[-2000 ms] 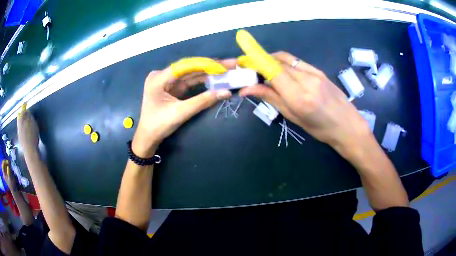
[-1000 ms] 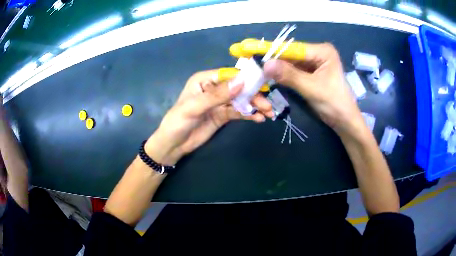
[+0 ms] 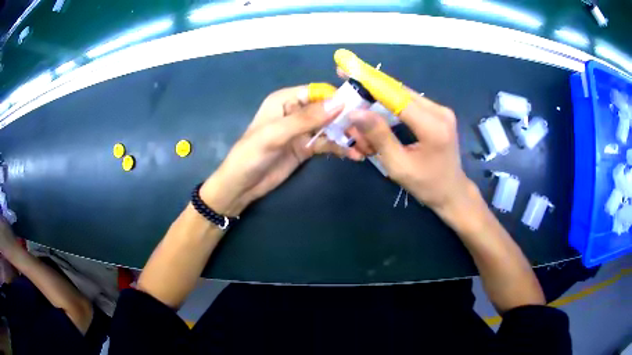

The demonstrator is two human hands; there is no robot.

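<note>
A white wired unit point(image 3: 344, 104) with a dark end is held up over the bench, tilted. My left hand point(image 3: 281, 135), with a yellow finger cot, grips its left side. My right hand point(image 3: 409, 132) has its thumb on the unit's right side and a yellow-cotted finger along the dark end. Thin pale wires show near my left fingertips. Whether a housing is around the unit cannot be told. A second wired unit point(image 3: 378, 165) lies on the bench, mostly hidden behind my right hand, its wires splayed toward me.
Several white housings point(image 3: 513, 105) lie at right, beside a blue bin point(image 3: 587, 166) of white parts. Three yellow discs point(image 3: 183, 148) lie at left. A white rail point(image 3: 277, 33) and green conveyor point(image 3: 229, 8) run beyond. Another person's arm point(image 3: 41, 277) shows at lower left.
Both hands stay on the held unit. Its wires pointed up past my right fingers a second ago; now thin wires show at its lower left. My right hand has moved down over the second unit.
</note>
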